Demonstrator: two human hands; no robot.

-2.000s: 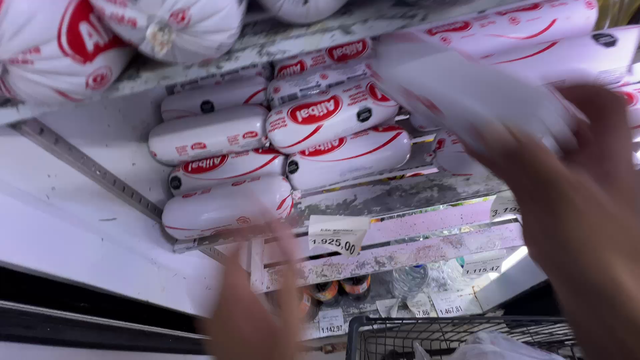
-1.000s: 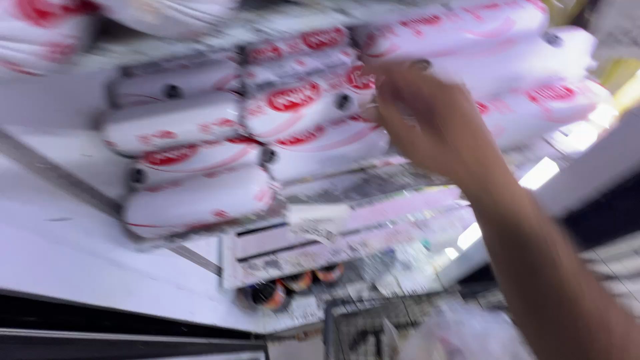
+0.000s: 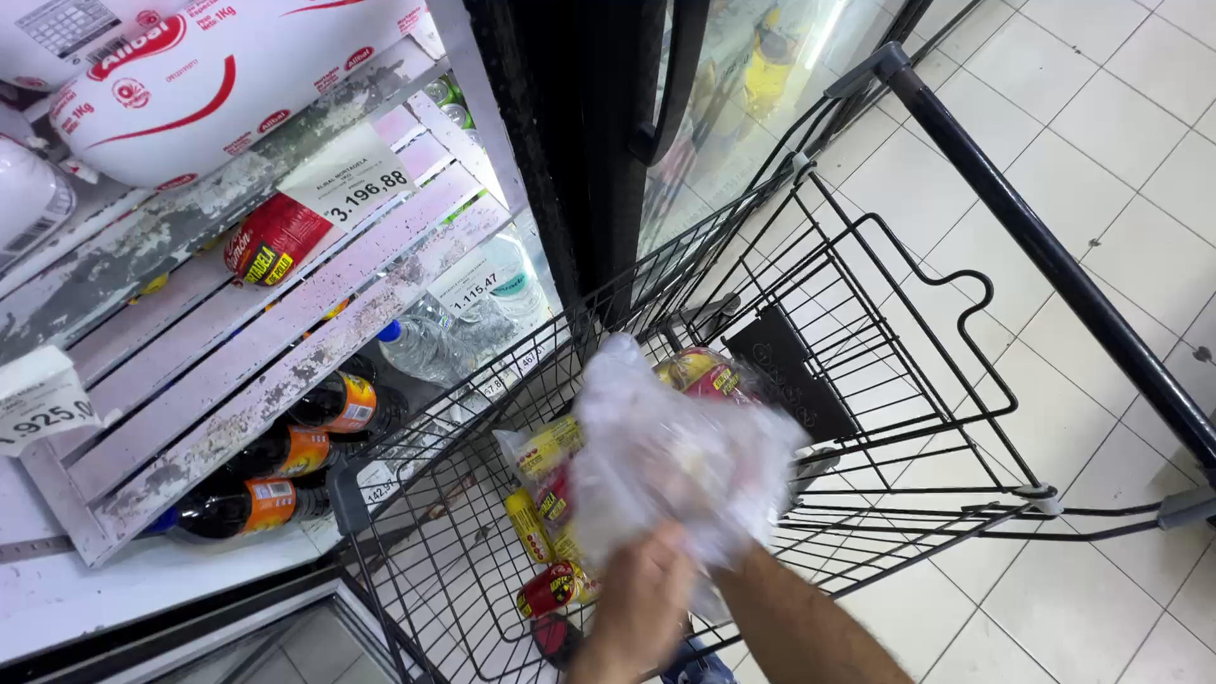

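Observation:
A clear plastic bag, blurred by motion, is over the black wire shopping cart. My left hand is closed on its lower edge. My right hand is behind or inside the film at the end of the forearm, so its fingers are hidden. Below and beside the bag, red and yellow mortadella packages lie in the basket. At the upper left, large white mortadella rolls with red print rest on the fridge shelf, away from both hands.
A worn slatted shelf carries price tags and a small red mortadella. Dark soda bottles and water bottles lie below it. A black door handle stands behind the cart. The cart's push bar crosses the right side.
The view has swung right and down from the shelf to the cart. My right hand, earlier at the white rolls, is now at the plastic bag, and my left hand is on the bag too.

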